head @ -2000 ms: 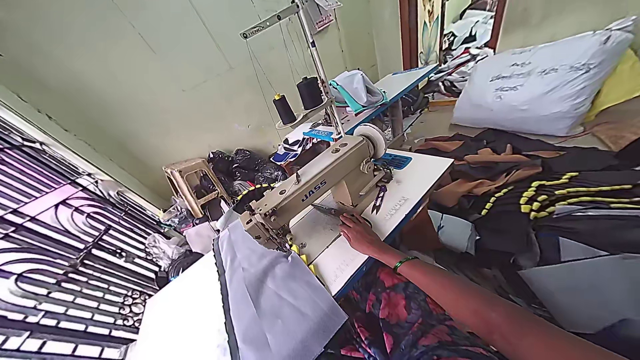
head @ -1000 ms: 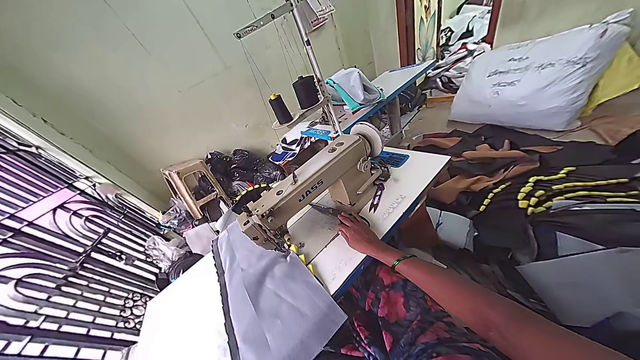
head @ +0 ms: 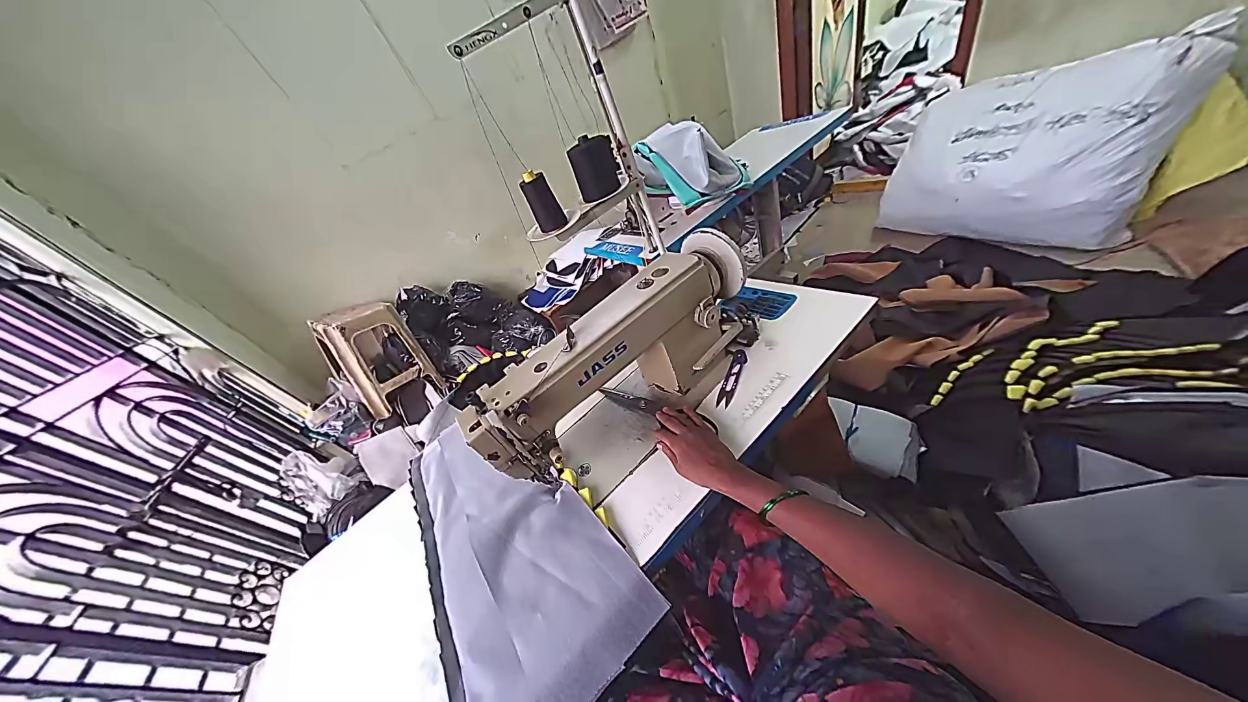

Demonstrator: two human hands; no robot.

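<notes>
My right hand (head: 694,448) rests on the white machine table (head: 819,322), its fingers on the handle end of a pair of scissors (head: 634,401). The dark blades point left under the arm of a beige Jass sewing machine (head: 609,336). A light grey fabric piece (head: 531,585) with a dark edge hangs over the near side, its top at the needle area. Yellow-marked trim (head: 585,492) runs beside the presser foot. Small thread snips (head: 731,377) lie by the machine's base. My left hand is not in view.
Black thread cones (head: 593,168) stand on the thread stand behind the machine. A beige plastic stool (head: 370,356) and black bags (head: 468,317) are beyond it. Dark and brown cloth pieces (head: 975,292) and a stuffed white sack (head: 1053,146) lie at right. A metal grille (head: 127,468) is at left.
</notes>
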